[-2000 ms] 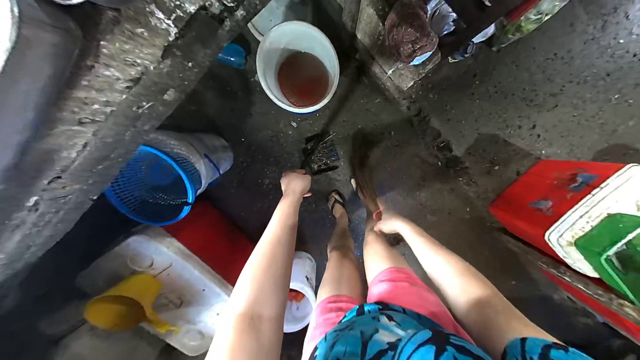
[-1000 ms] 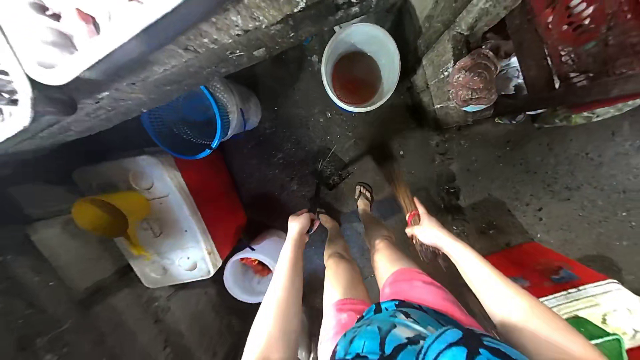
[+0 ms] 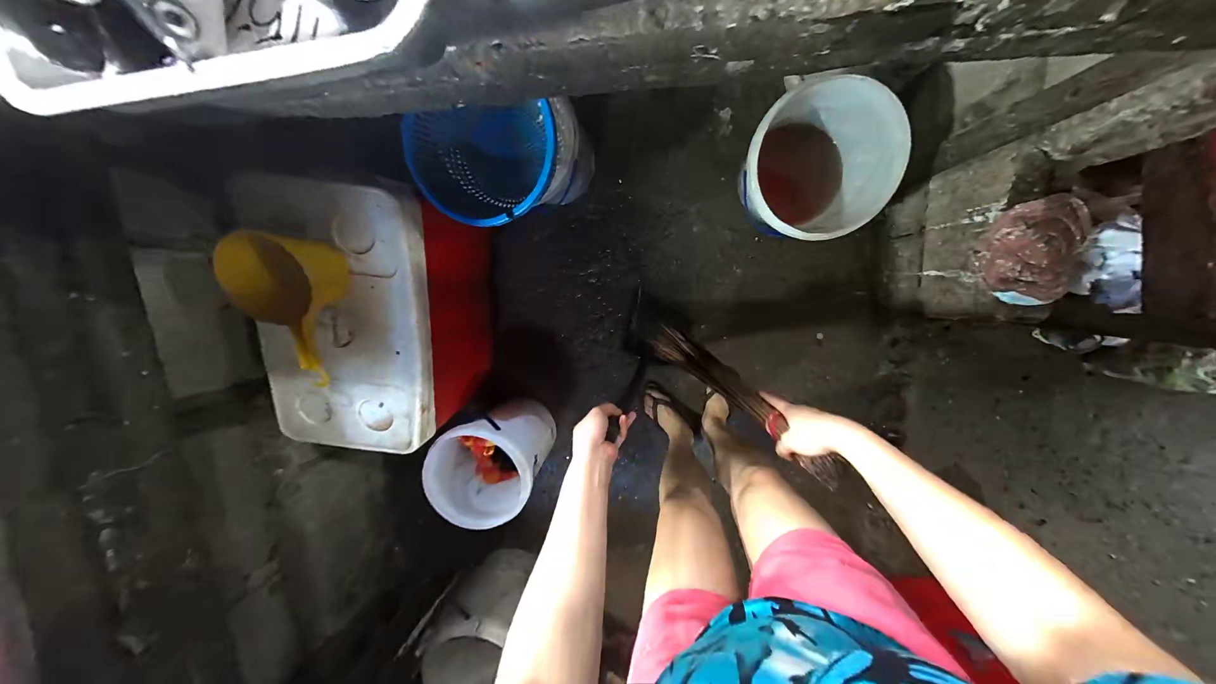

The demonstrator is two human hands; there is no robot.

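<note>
My right hand (image 3: pixel 806 429) grips a bundled stick broom (image 3: pixel 717 372) near its bound end, by a red band. The broom slants up and left, its tips at a black dustpan (image 3: pixel 644 328) on the dark wet floor. My left hand (image 3: pixel 600 432) is closed around the dustpan's handle, just ahead of my sandalled feet. Whether the pan holds any dirt is too dark to tell.
A white bucket (image 3: pixel 879 142) with reddish-brown liquid stands ahead. To the left are a blue basket (image 3: pixel 549 190), a red cooler (image 3: pixel 461 313) with a yellow dipper (image 3: pixel 328 271) on its white lid, and a small white bucket (image 3: pixel 446 480). A concrete ledge (image 3: pixel 665 47) crosses the top.
The broom now reaches left to the dustpan; one second ago it was off to the pan's right. The view has swung noticeably, bringing more of the left side in.
</note>
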